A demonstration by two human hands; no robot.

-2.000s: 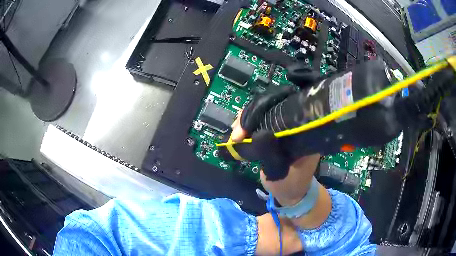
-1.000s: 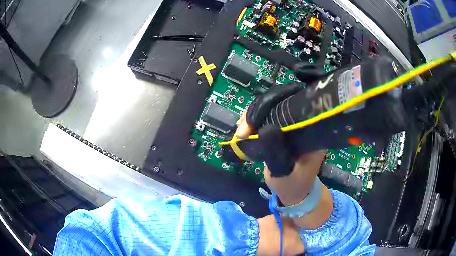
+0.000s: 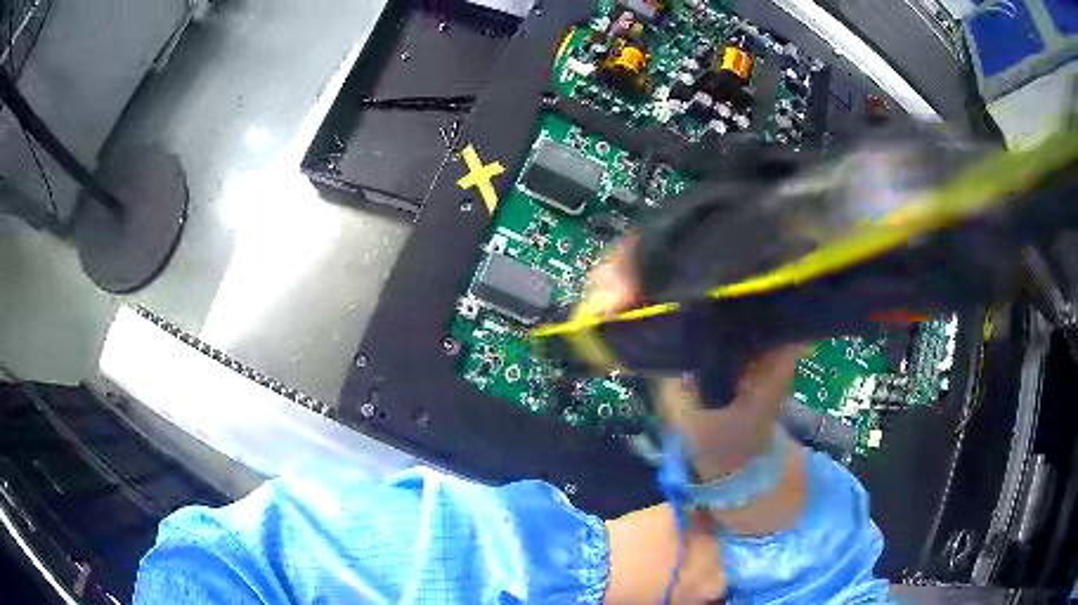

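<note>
The green circuit board [image 3: 556, 236] lies in its black fixture [image 3: 408, 319], which has a yellow X mark. My right hand [image 3: 751, 390], with a light blue wrist strap, is closed around the black electric screwdriver [image 3: 828, 236]. Both are blurred. A yellow cable runs along the tool. The yellow nose ring points down-left over the lower part of the board; its tip is hidden, so contact with the board cannot be told. My left forearm shows at the bottom edge; my left hand is hidden behind the right sleeve.
A black square tray [image 3: 396, 118] with a thin dark stick lies beside the fixture on grey metal. A white rail [image 3: 236, 390] runs along the near left. A round dark stand base [image 3: 132, 225] is at far left. Blue panels [image 3: 1023, 41] show at upper right.
The screwdriver and my right hand have shifted slightly right and are now blurred by motion. The wrist strap has moved right too. The board and tray look almost unchanged.
</note>
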